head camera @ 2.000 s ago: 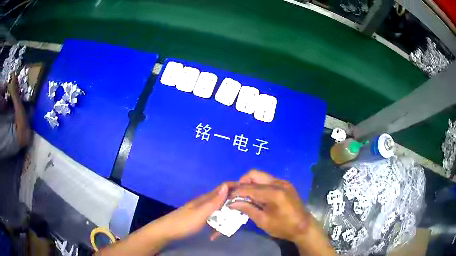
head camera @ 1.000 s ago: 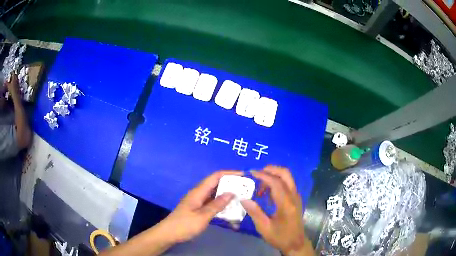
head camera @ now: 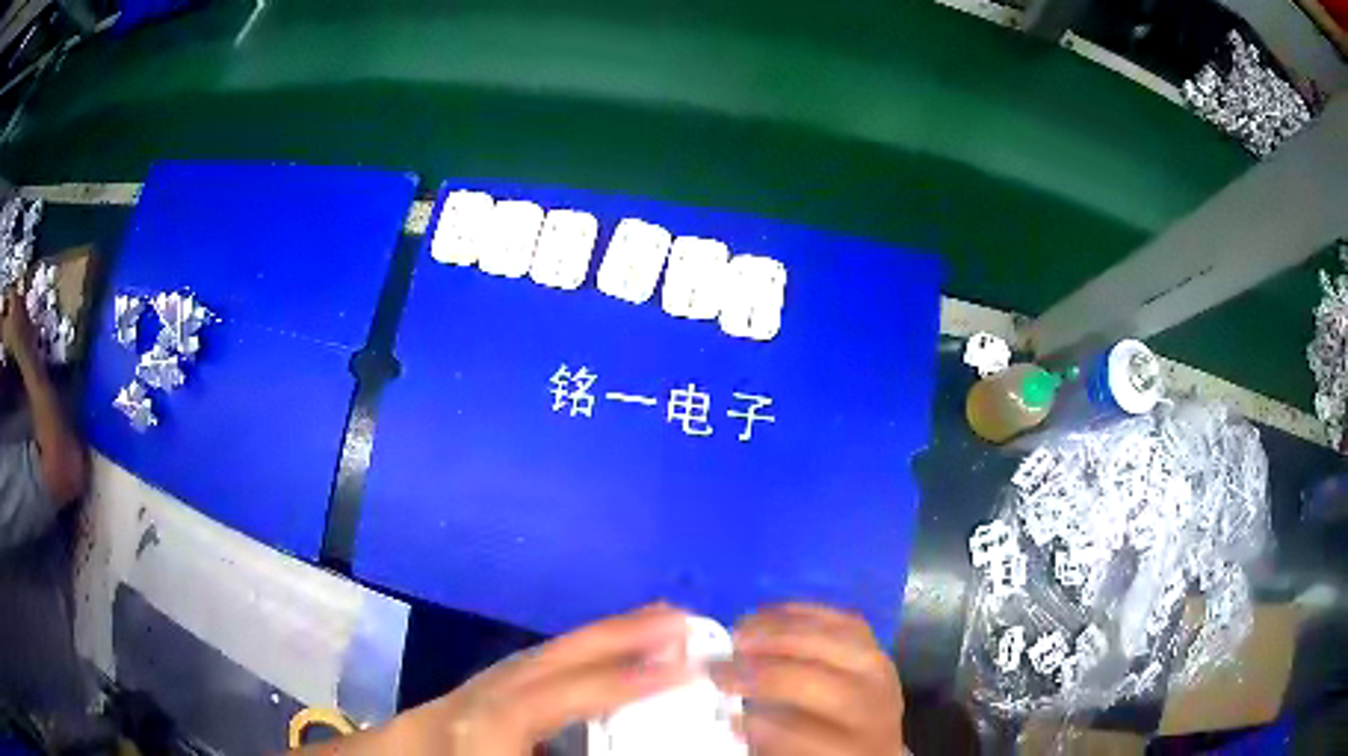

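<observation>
A white housing (head camera: 673, 721) is held between my two hands at the bottom edge of the picture, partly covered by fingers. My left hand (head camera: 569, 687) holds it from the left. My right hand (head camera: 816, 679) holds it from the right, slightly blurred. Several white housings (head camera: 633, 262) lie in a row along the far edge of the right blue mat (head camera: 636, 502), with a small gap in the row. A few irregular part-built assemblies (head camera: 166, 359) lie on the left blue mat (head camera: 266, 251).
A clear bag of white inserts (head camera: 1131, 547) lies at the right. Beside it are a green-capped bottle (head camera: 1010, 402) and a round tub (head camera: 1132, 377). A metal post (head camera: 1183, 259) stands behind, before the green conveyor (head camera: 665, 89). A person's arm (head camera: 48, 406) is at far left.
Both hands and the housing have moved down toward the bottom edge of the picture. The view has shifted a little. The row of housings and the part-built assemblies look unchanged.
</observation>
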